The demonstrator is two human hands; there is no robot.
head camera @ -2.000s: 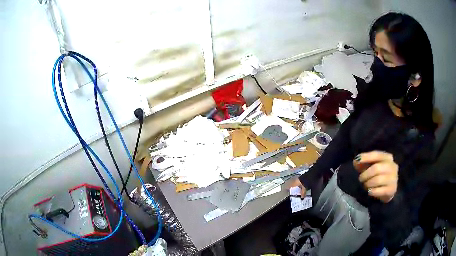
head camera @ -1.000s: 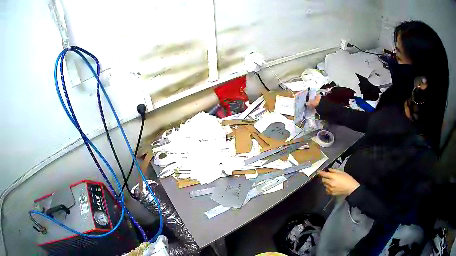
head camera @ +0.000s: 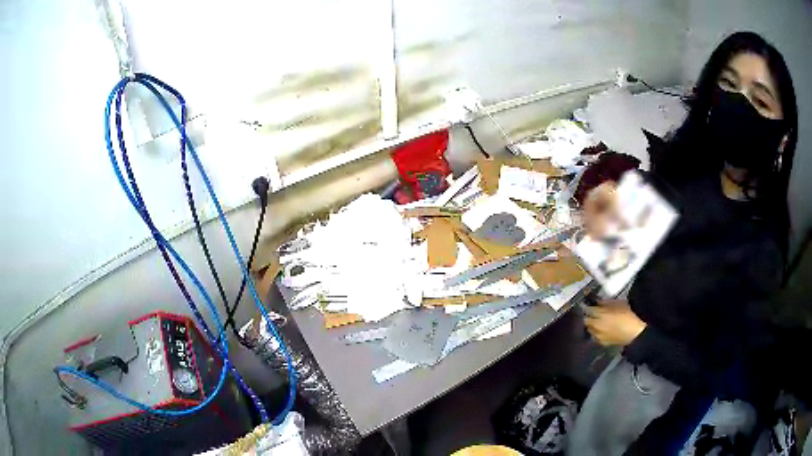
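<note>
Neither of my hands is in the picture. The grey table (head camera: 383,396) in front of me bears a heap of white paper or interfacing strips (head camera: 356,258). Flat grey pattern pieces (head camera: 418,337), tan card pieces (head camera: 441,245) and a long steel ruler (head camera: 507,260) lie among them. A rounded grey piece (head camera: 500,228) lies on white paper. A person in a black mask (head camera: 712,240) stands at the table's right side and holds up a white printed sheet (head camera: 630,233), which is blurred by motion.
A red-and-black steam unit (head camera: 147,374) stands at the lower left, with blue hoses (head camera: 165,240) hanging above it. A foil-wrapped duct (head camera: 312,383) runs beside the table. A bin of scraps (head camera: 543,417) is under the table. Maroon knit (head camera: 605,171) lies at the back right.
The other person has turned their face toward me and moved the printed sheet off the table area to the front of their body. My view has shifted slightly. The table things look unmoved.
</note>
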